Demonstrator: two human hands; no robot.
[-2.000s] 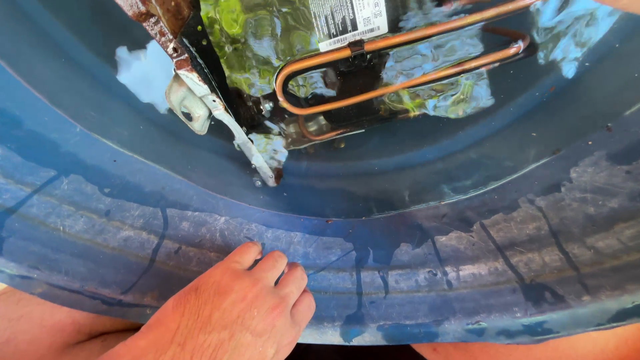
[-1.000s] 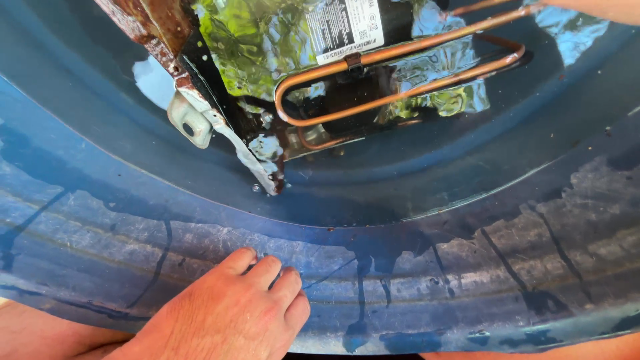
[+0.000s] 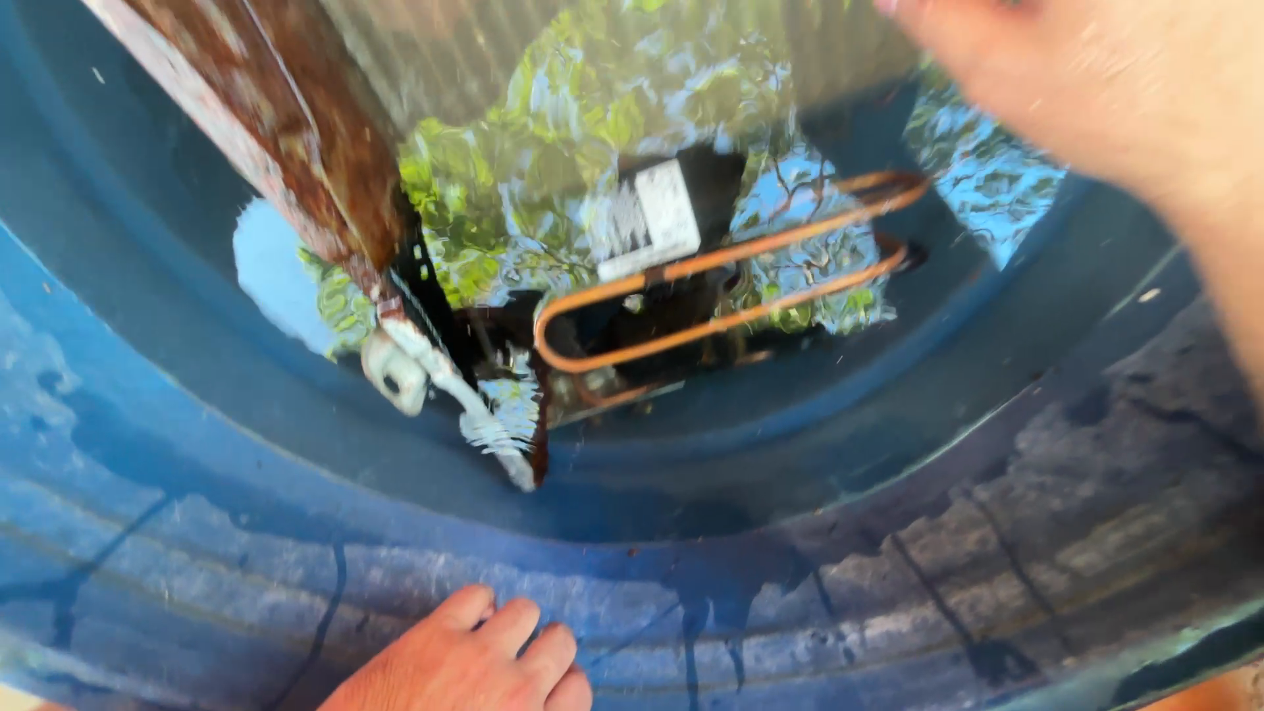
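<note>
My left hand [image 3: 474, 657] rests over the near rim of a blue plastic tub [image 3: 395, 583], its fingers bent against the inner wall. At the upper right my right hand [image 3: 1037, 84] reaches over the water, partly cut off by the frame edge; whether it touches anything cannot be told. Under and at the water surface lies a metal appliance part, with a bent copper tube [image 3: 691, 331], a white label [image 3: 652, 222] bearing writing, and a rusty metal side panel [image 3: 296, 128]. A pale bracket with a hole [image 3: 395, 373] sticks out at the panel's lower end.
Water fills the tub and reflects leaves and sky, hiding much of the part beneath. The tub's curved wall [image 3: 859, 632] runs along the near side, wet in streaks. A ribbed or finned surface [image 3: 849, 49] shows at the top.
My right hand and forearm, only at the top right corner before, now extend farther into view. The rusty panel and copper tube show at a different position and angle. My left hand stays at the rim.
</note>
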